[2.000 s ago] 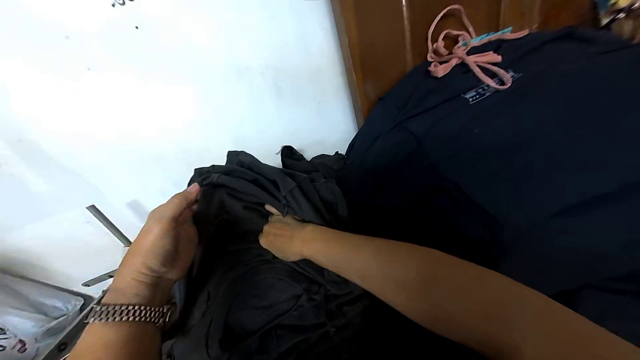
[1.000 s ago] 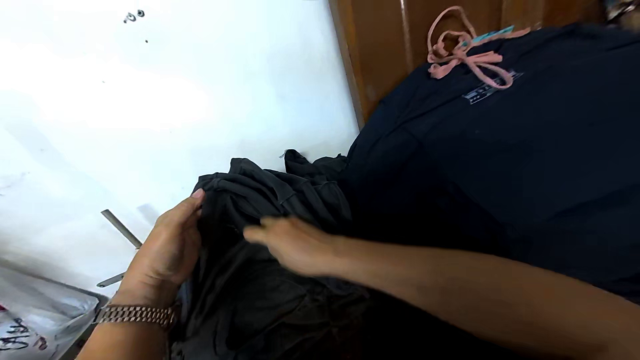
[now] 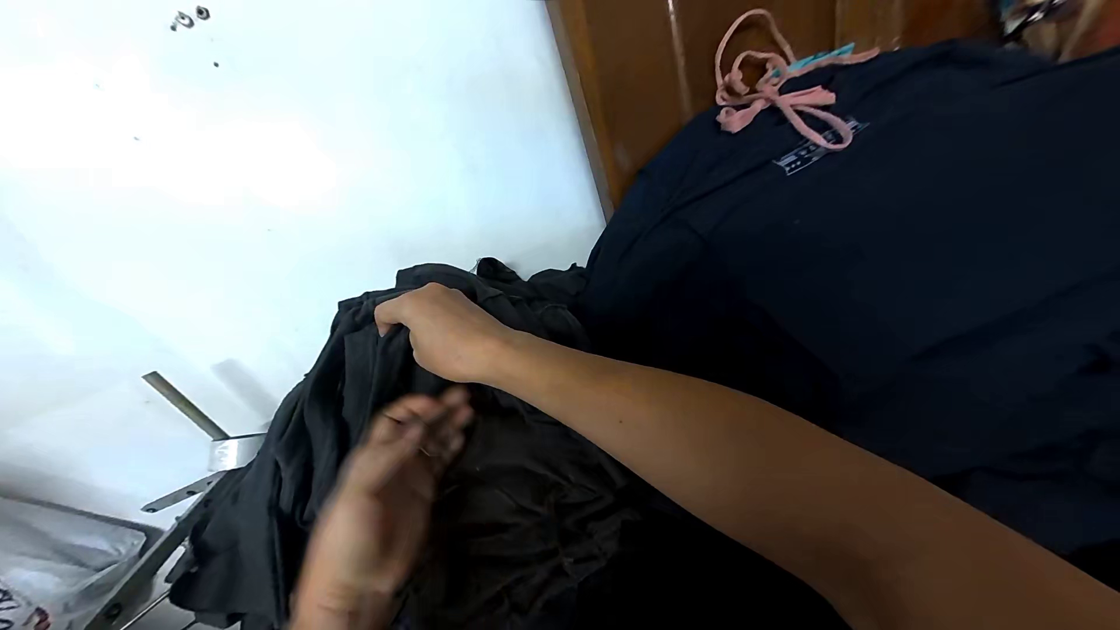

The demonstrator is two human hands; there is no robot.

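Observation:
Dark, wrinkled fabric (image 3: 542, 499) lies bunched in the lower middle of the head view, its left part draped over a metal frame. My right hand (image 3: 442, 337) comes in from the lower right and pinches the fabric's upper edge. Below it my left hand (image 3: 385, 490) is blurred, in front of the cloth, fingers partly curled; whether it holds any cloth I cannot tell. To the right hangs or lies a large navy garment (image 3: 919, 262), with a pink drawstring (image 3: 787, 96) tied in a bow and a small printed patch.
A white wall (image 3: 262, 175) rises behind the cloth, with screws near its top. Brown wooden panelling (image 3: 639, 79) stands behind the navy garment. The metal frame (image 3: 166, 534) juts out at the lower left, beside a white plastic bag (image 3: 61, 551).
My right hand has moved to the fabric's upper left edge, where my left hand was. My left hand has come off that edge and moved down and right. The cloth now spreads farther left over the frame.

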